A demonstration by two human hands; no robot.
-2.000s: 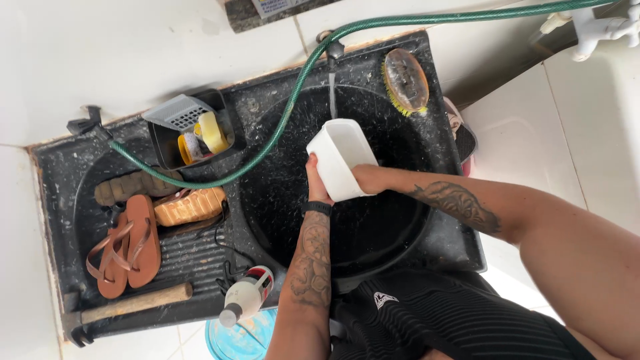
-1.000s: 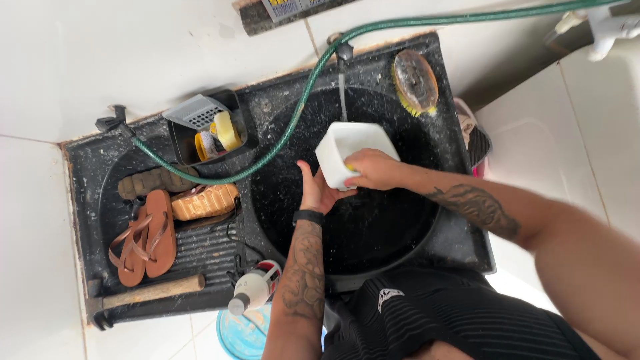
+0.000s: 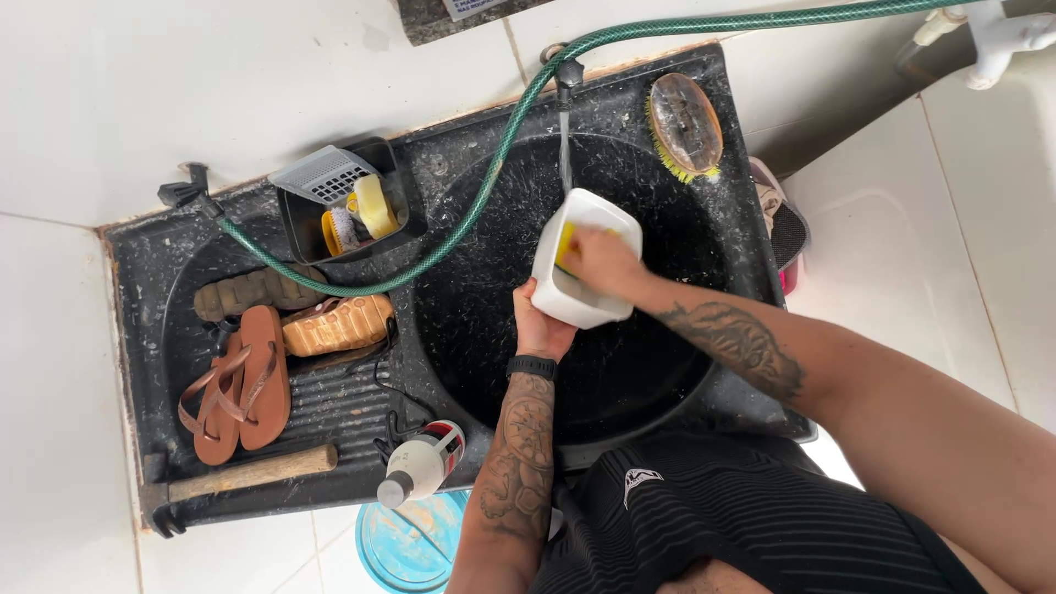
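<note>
My left hand (image 3: 544,326) grips the lower left side of a white plastic container (image 3: 586,309), which is tilted over the round basin of a black laundry sink (image 3: 487,355). Inside the container is my right hand (image 3: 605,260), pressing a yellow sponge (image 3: 569,243) against the inner wall; the hand is slightly blurred and hides part of the sponge. A stream of water (image 3: 565,153) runs from the black tap (image 3: 569,74) down to the container's upper rim.
Brown flip-flops (image 3: 262,371), a hammer (image 3: 256,472) and a white bottle (image 3: 421,462) lie on the left side. A black bin (image 3: 301,231) holds sponges and brushes. A green hose (image 3: 511,140) crosses above; a scrubbing brush (image 3: 685,124) rests top right.
The container has been turned and tilted between my hands. My left hand, spread below it one second ago, now grips its side. The yellow sponge shows more plainly.
</note>
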